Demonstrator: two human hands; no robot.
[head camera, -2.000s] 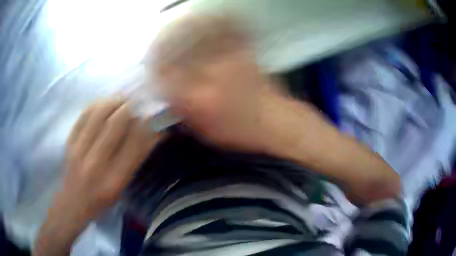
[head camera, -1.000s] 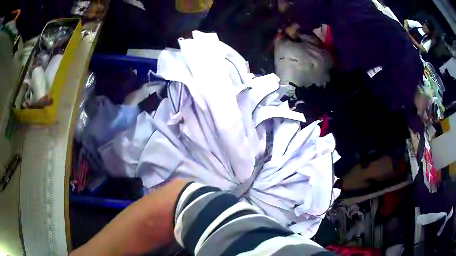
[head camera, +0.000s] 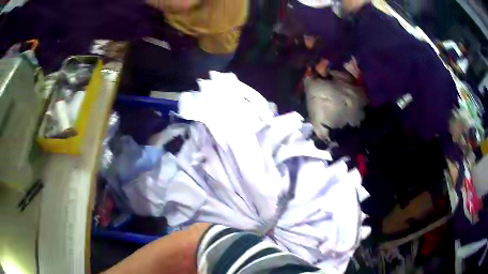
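A large bundle of white cut cloth pieces fills the middle of the view, gathered and tied near its lower middle, with its edges fanned out. It lies over a blue-rimmed crate. One bare forearm with a striped sleeve, apparently my right, crosses the bottom in front of the bundle. Its hand is cut off by the bottom edge. My left hand is out of the picture.
On the left, the table edge carries a yellow box with a white spool and small clutter, and dark snips lie on the machine bed. Other people in dark clothes are beyond the bundle.
The view has swung from the sewing area to the bundle at the right. In the last second, the bundle and yellow box have shifted slightly right and down in the picture.
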